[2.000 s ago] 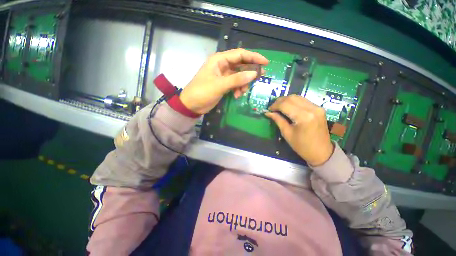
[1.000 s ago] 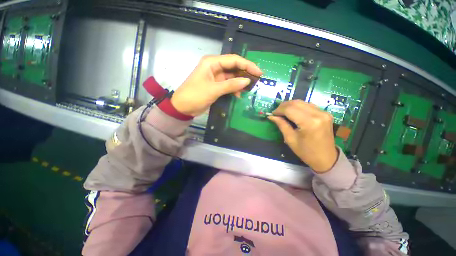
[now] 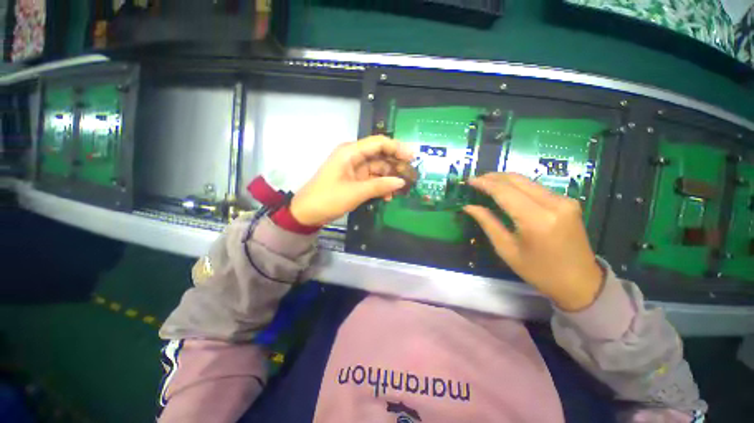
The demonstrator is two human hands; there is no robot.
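Note:
A green circuit board (image 3: 428,227) lies in a black carrier (image 3: 364,215) in front of me. My left hand (image 3: 351,182) is over the board's left edge, with an orange-brown block (image 3: 405,171) between its fingers. My right hand (image 3: 533,231) is over the board's right edge, thumb and fingertips apart, with no part visible in it. A second green board (image 3: 550,136) is in the same carrier to the right, partly behind my right hand. A red wrist strap (image 3: 289,219) with a dark cord is on my left wrist.
Another carrier (image 3: 651,206) at the right holds boards with orange-brown blocks (image 3: 699,188). A carrier with two green boards (image 3: 101,161) sits far left on the metal-edged line (image 3: 430,291). Trays stand along the back, one with white-and-green parts (image 3: 661,18).
My right hand has moved right, off the board's lower middle, and its fingertips have opened. My left hand has moved slightly down and left, still with the block. The view has shifted, showing more trays.

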